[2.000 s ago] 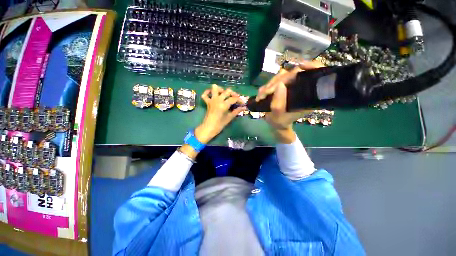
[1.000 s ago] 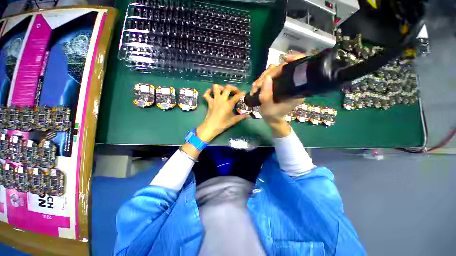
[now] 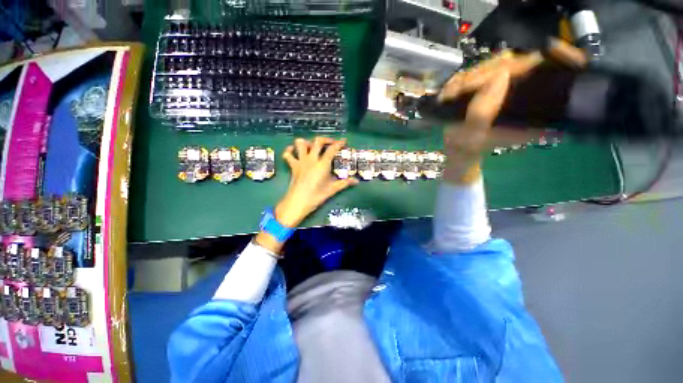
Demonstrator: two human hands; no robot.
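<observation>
My right hand (image 3: 479, 101), blurred, is closed around the black electric screwdriver (image 3: 550, 97), held nearly level with its tip at the front of the screw feeder (image 3: 410, 63). My left hand (image 3: 311, 176) rests on the green mat with fingers spread, its fingertips beside the left end of a row of several circuit board modules (image 3: 389, 164). Whether it touches the end module or holds anything cannot be told. Three more modules (image 3: 226, 164) lie spaced out to the left of my left hand.
A clear component tray (image 3: 251, 75) with rows of dark parts lies behind the modules. Small silvery hardware (image 3: 349, 218) lies at the front mat edge. Printed cardboard (image 3: 112, 247) with rows of modules is at left. More modules lie behind the right forearm.
The screwdriver has moved from the modules beside my left hand to the feeder, back and right. The view has shifted. My left hand stays near the row's left end.
</observation>
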